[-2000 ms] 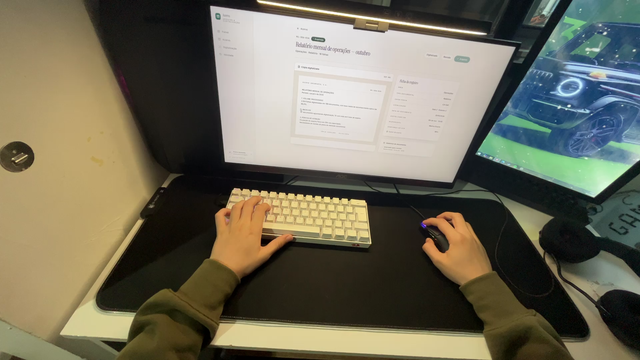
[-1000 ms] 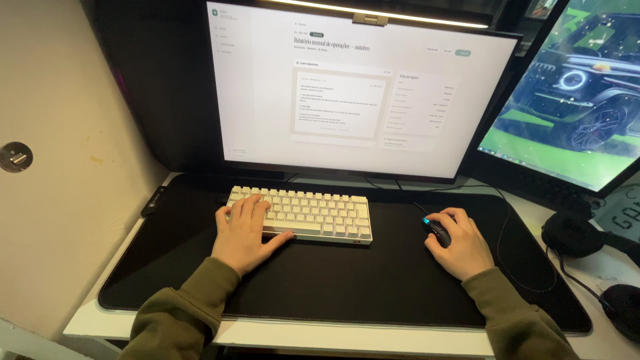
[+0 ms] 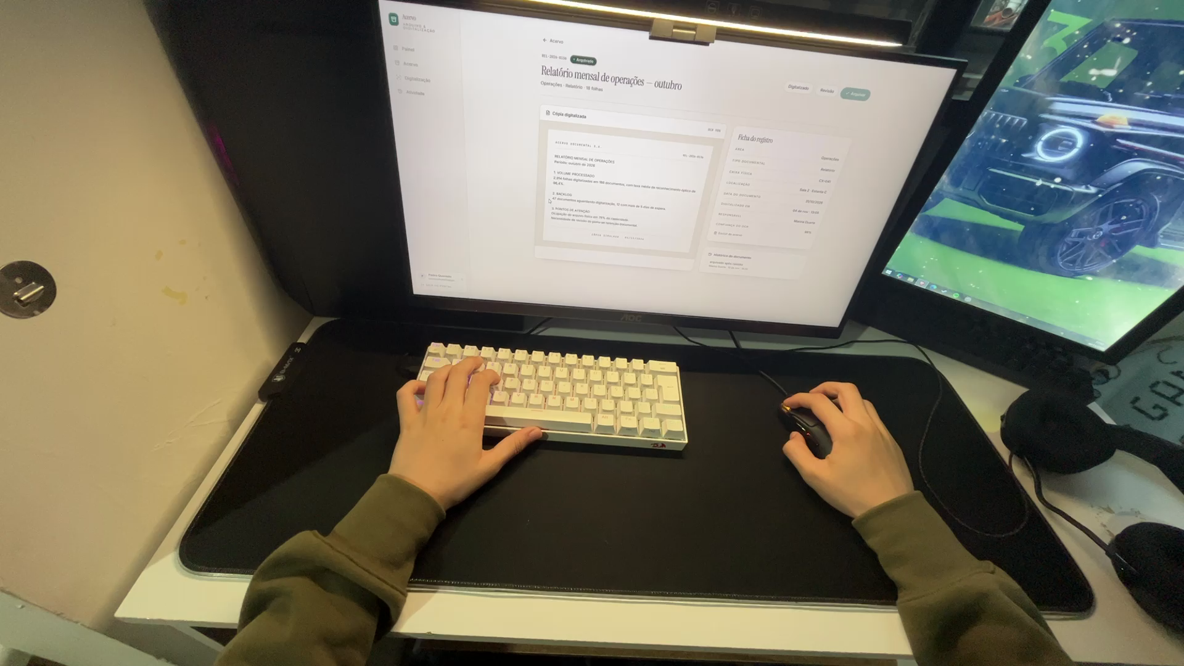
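Note:
My left hand [image 3: 449, 421] rests with spread fingers on the left keys of a compact white keyboard [image 3: 592, 393], its thumb at the keyboard's front edge. To the right, my right hand [image 3: 851, 449] is closed around a small black wired mouse [image 3: 807, 430], fingers over its top and thumb along its side. Both keyboard and mouse lie on a large black desk mat [image 3: 647, 527]. Behind them stands a monitor [image 3: 499, 222] showing a light page with a document panel and a side column of text.
At the right, a second monitor [image 3: 1064, 176] shows a dark car on green. Black headphones [image 3: 1054, 430] lie on the white desk [image 3: 555, 624] beside the mat. A light bar [image 3: 683, 32] sits atop the main monitor. Cables run behind the mat, and a beige wall [image 3: 120, 370] borders the left.

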